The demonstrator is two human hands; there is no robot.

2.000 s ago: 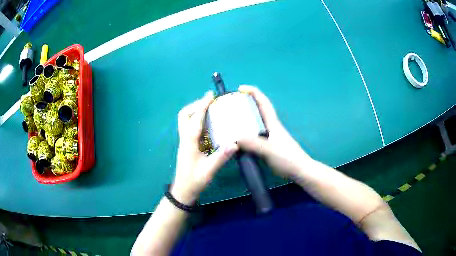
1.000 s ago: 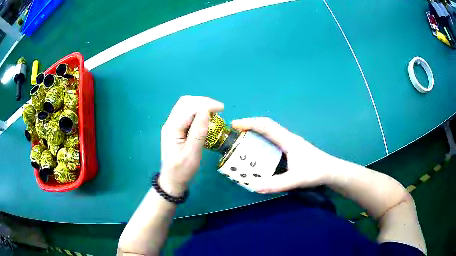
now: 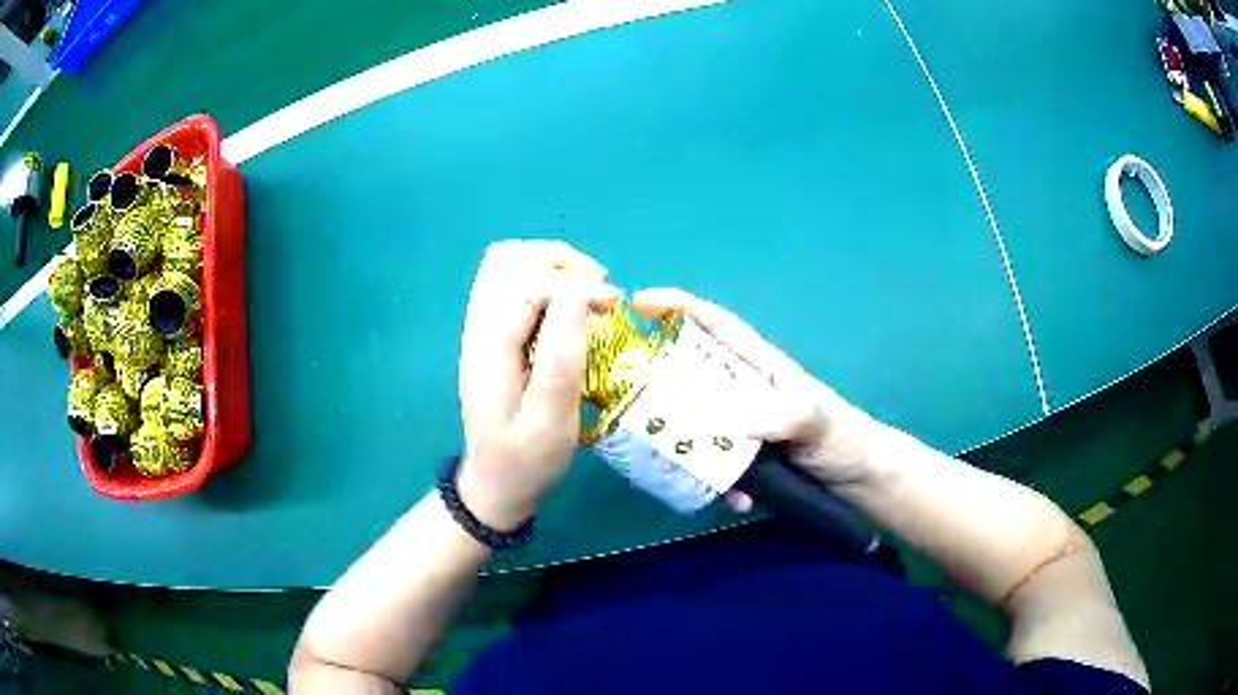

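Observation:
My left hand (image 3: 523,367) is closed around a gold mesh head (image 3: 608,350) at the upper left end of a white microphone body (image 3: 692,414). The head sits against the body's gold top ring; the black collar cannot be made out. My right hand (image 3: 801,407) holds the white body from its right side. Small buttons show on the body's side facing me. The black handle (image 3: 815,505) points down to the right, below my right hand. The microphone is tilted and held above the teal worktop (image 3: 407,272). The head area is slightly blurred.
A red bin (image 3: 231,312) full of gold heads stands on the left. Beyond it lie a headless microphone unit (image 3: 25,204) and a yellow cylinder (image 3: 60,194). A white tape roll (image 3: 1138,204) and hand tools (image 3: 1200,75) lie right. A blue crate (image 3: 95,27) is at upper left.
The microphone has turned from its white plain side to its button side, and the gold head and handle now show. The headless unit and yellow cylinder have shifted left in view.

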